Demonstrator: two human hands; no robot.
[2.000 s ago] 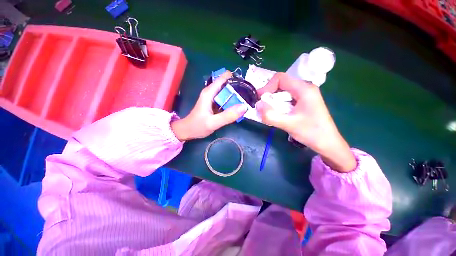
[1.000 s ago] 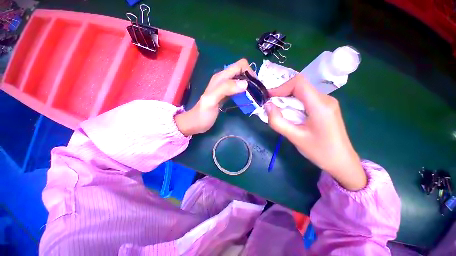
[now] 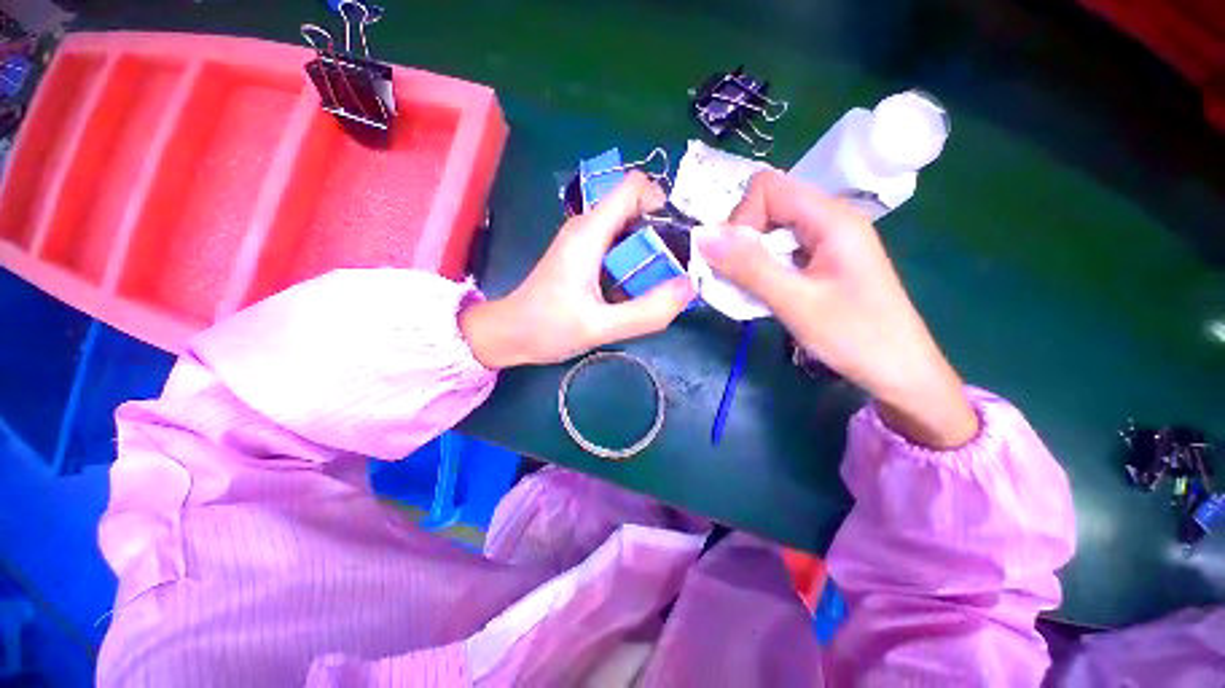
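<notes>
My left hand (image 3: 571, 289) holds a dark glossy workpiece (image 3: 668, 242) between thumb and fingers above the bench. A blue binder clip (image 3: 642, 262) sits at the workpiece's near side, by my thumb. Another blue clip (image 3: 602, 175) with a wire handle shows beyond my left fingers; whether it is on the workpiece is hidden. My right hand (image 3: 833, 282) pinches a white wiping cloth (image 3: 736, 273) against the workpiece's right side. The two hands nearly meet, and the fingers and cloth cover much of the workpiece.
The dark-green bench (image 3: 1048, 296) bears a red compartment tray (image 3: 269, 202) at left with a black binder clip (image 3: 353, 92) on its edge. Black clips (image 3: 735, 105), white paper (image 3: 712, 182) and a white bottle (image 3: 880, 148) lie beyond my hands; a ring (image 3: 611, 406) and blue stick (image 3: 731, 383) lie nearer.
The workpiece has tilted in my left hand, so the blue clip by my thumb shows more clearly than one second ago. The cloth remains in my right hand.
</notes>
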